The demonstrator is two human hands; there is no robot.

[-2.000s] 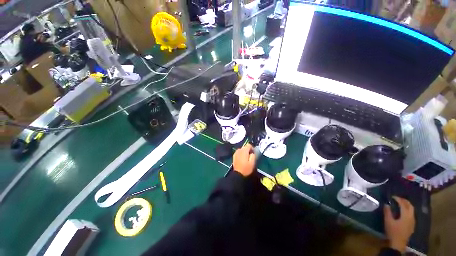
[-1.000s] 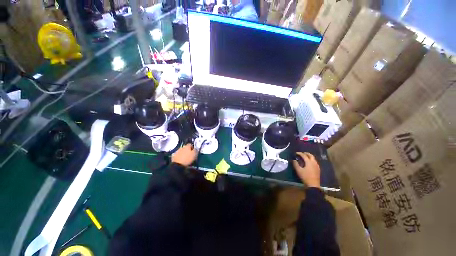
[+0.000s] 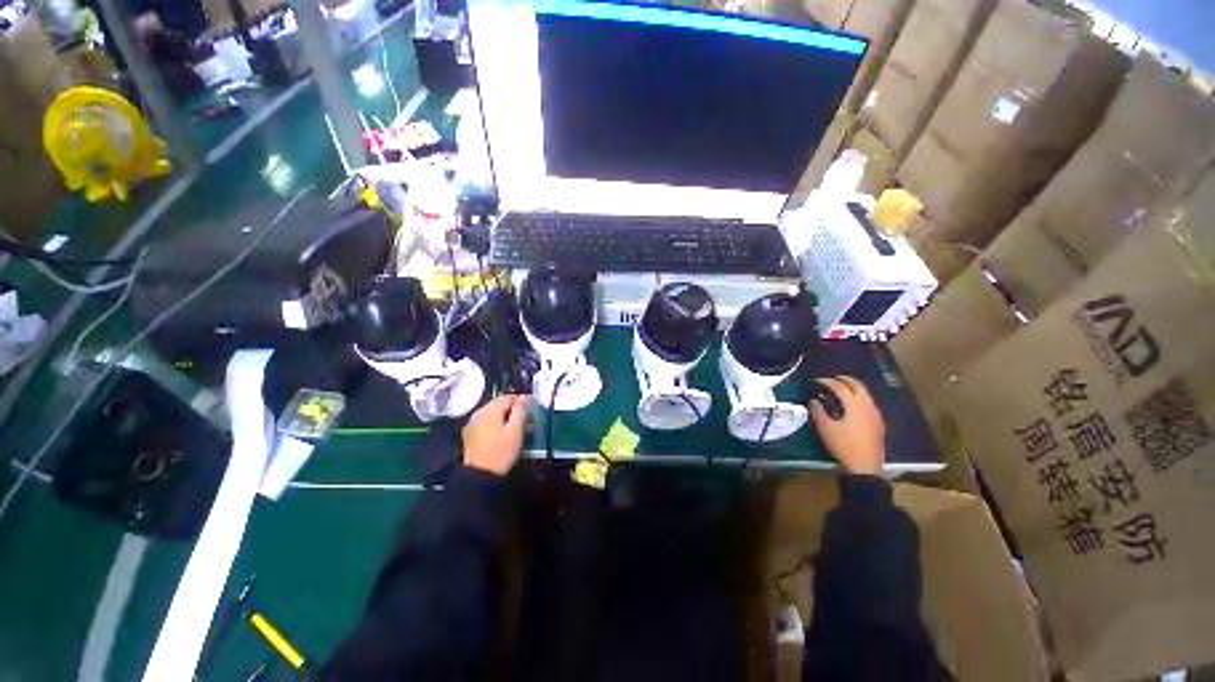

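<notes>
Several white security cameras with black ball heads stand in a row on the bench, one of them at the row's left [image 3: 429, 373] and one at its right end [image 3: 766, 380]. My right hand [image 3: 849, 424] rests over a small black computer mouse [image 3: 829, 400] on a dark pad, right of the row. My left hand [image 3: 496, 433] lies at the bench edge below the two left cameras, fingers bent; whether it holds something is unclear. The monitor [image 3: 680, 107] shows a dark window on a white screen.
The keyboard [image 3: 640, 244] and a white box with a small display [image 3: 866, 273] stand behind the cameras. Yellow notes [image 3: 617, 442] lie at the bench edge. An open carton [image 3: 966, 560] is below right. A white strip [image 3: 227, 533] curls at left; stacked cartons [image 3: 1053, 440] stand right.
The view has swung right and then shifted slightly, bringing the stacked cartons and open carton into view. My right hand remains at the mouse, and my left hand stays near the left cameras.
</notes>
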